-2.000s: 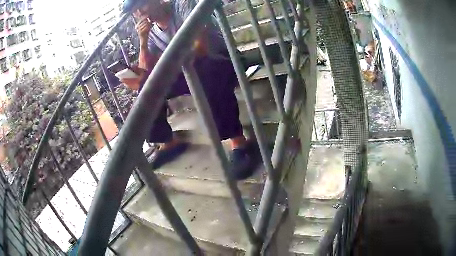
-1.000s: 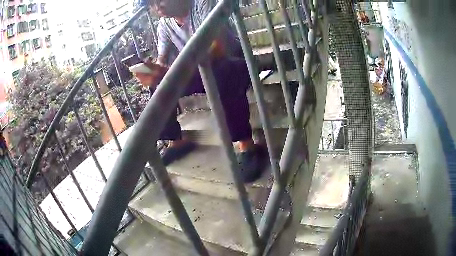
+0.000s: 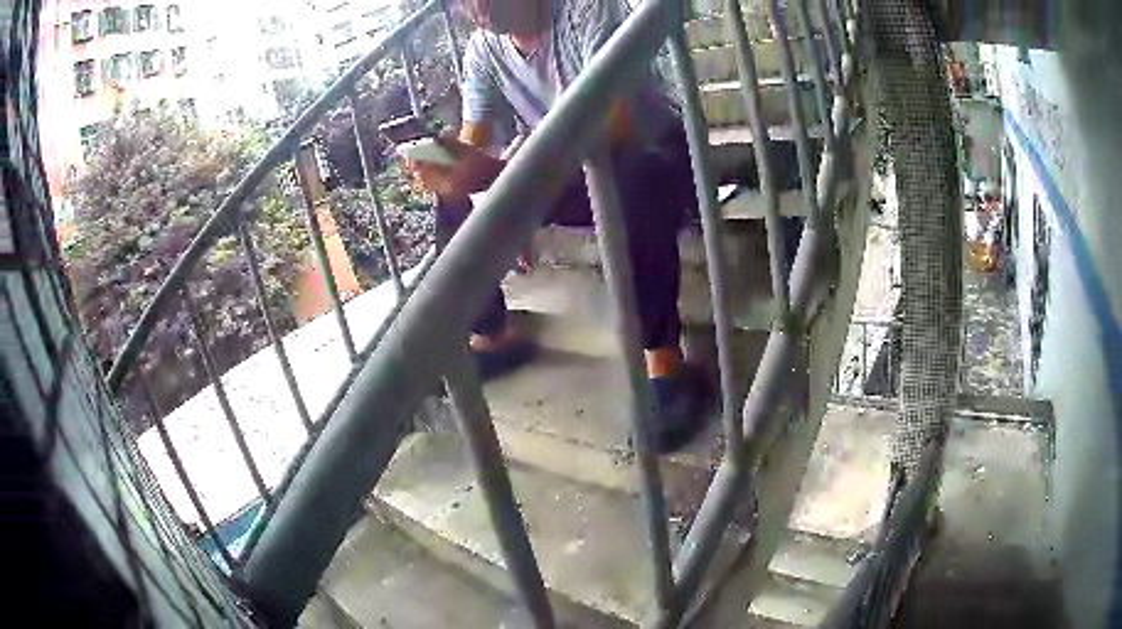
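Observation:
Neither of my hands is in view. The thick grey-green stair handrail runs slantwise close in front of me, from the bottom left to the top middle, with upright bars below it. Behind it a person in a light top, dark trousers and dark shoes sits on the concrete steps. The person's hand holds a small flat pale item, perhaps a mobile phone.
Concrete steps lie beyond the bars. A pillar with small pale tiles stands right of them, beside a lower landing. A white wall with a blue band is at the right, a dark-lined tiled surface at the left.
The handrail, steps and person have shifted right in the picture, and more of the tiled surface shows at the left. The person's raised hand has come down from the face.

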